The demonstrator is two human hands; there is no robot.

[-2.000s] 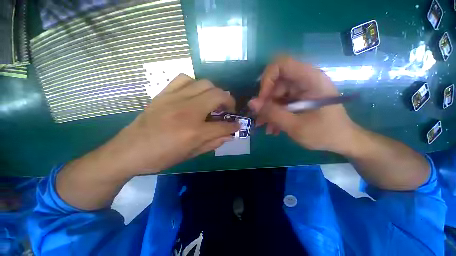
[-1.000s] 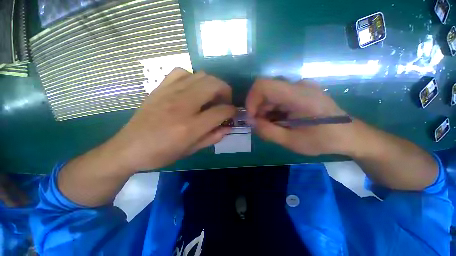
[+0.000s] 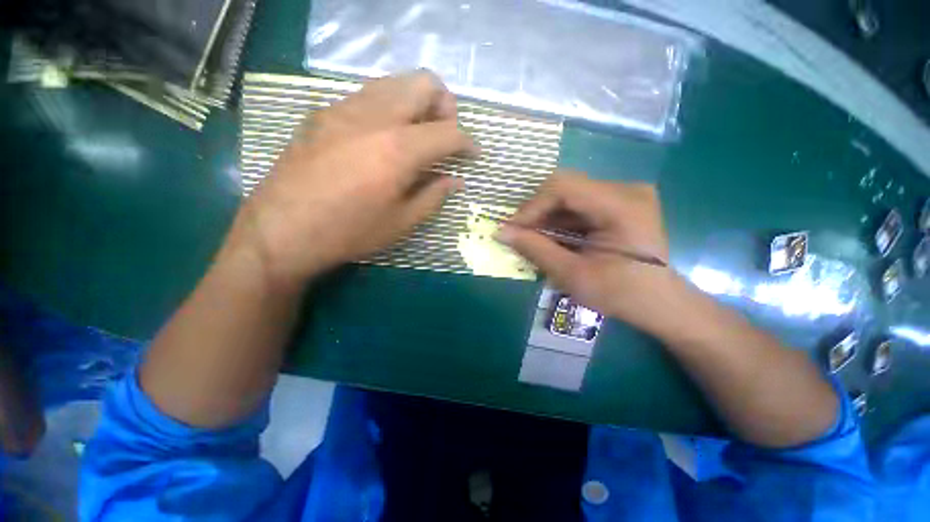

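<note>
The striped adhesive sheet [image 3: 510, 143] lies in front of me, with a pale yellow patch [image 3: 495, 257] at its lower right. My right hand [image 3: 602, 240] holds thin tweezers [image 3: 627, 252], their tip over that patch. My left hand [image 3: 372, 168] is over the sheet, fingers apart, with nothing visible in it. A watch housing [image 3: 574, 319] lies on the pale card [image 3: 556, 368] near the bench edge, untouched by either hand. Whether a small piece is at the tweezer tip cannot be told.
A clear plastic bag [image 3: 500, 51] lies beyond the sheet. Spare sheets [image 3: 153, 61] are stacked at the far left. Several housings lie at the right, one [image 3: 788, 253] nearer me. A pale rail [image 3: 775, 63] crosses the upper right. The bench edge [image 3: 438, 400] runs in front of me.
The view has shifted left and up. Both hands have left the housing, which now lies on the card. They are over the striped sheet, the tweezer tip at the pale patch.
</note>
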